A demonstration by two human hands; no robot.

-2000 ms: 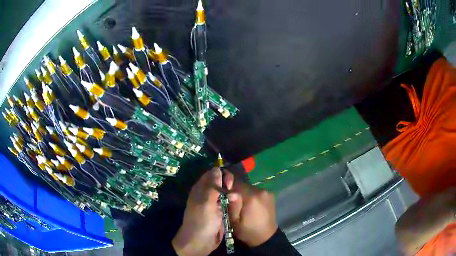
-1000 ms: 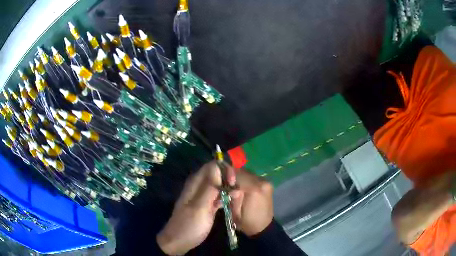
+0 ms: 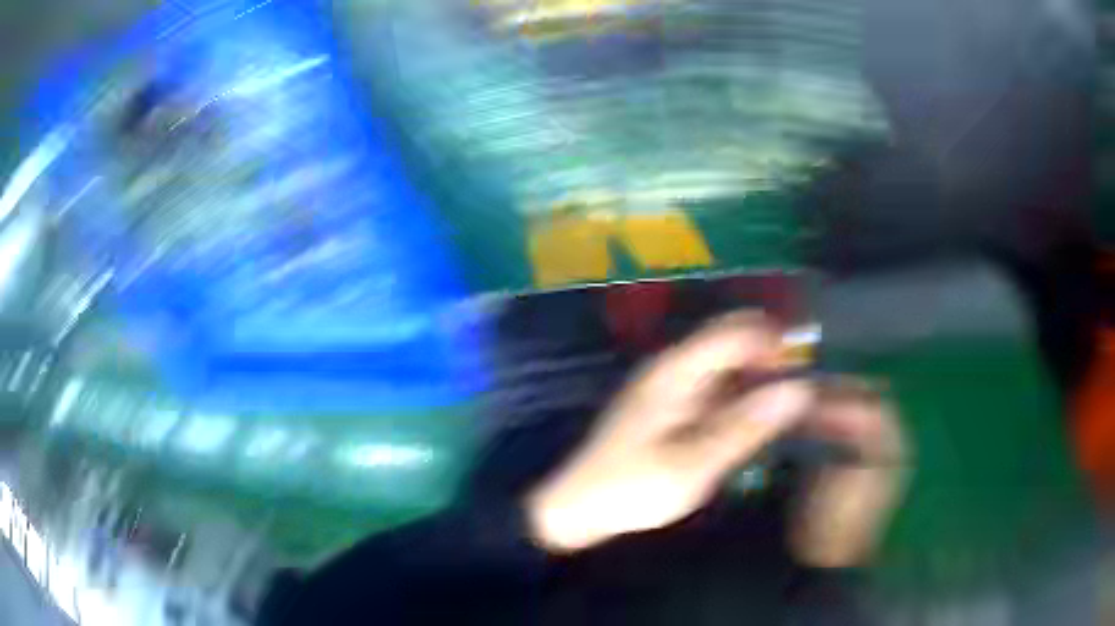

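The frame is strongly blurred. My left hand (image 3: 673, 440) is in the lower middle, its fingers closed on a small circuit board assembly. The assembly's yellow and white tip (image 3: 801, 344) sticks out past the fingertips, and a bit of its green board (image 3: 752, 479) shows below between the hands. My right hand (image 3: 850, 471) is close beside the left, fingers curled at the assembly; whether it holds a tool is hidden by blur.
A blue tray (image 3: 342, 367) with blurred contents is at the left. A smeared board pile (image 3: 685, 110) lies beyond my hands, with two yellow handles (image 3: 570, 250) at the bench edge. Green floor (image 3: 978, 465) and some orange clothing (image 3: 1097, 410) show at the right.
The view has swung left, bringing the blue tray and yellow handles into the picture. The hands now appear further right and stay together at the assembly.
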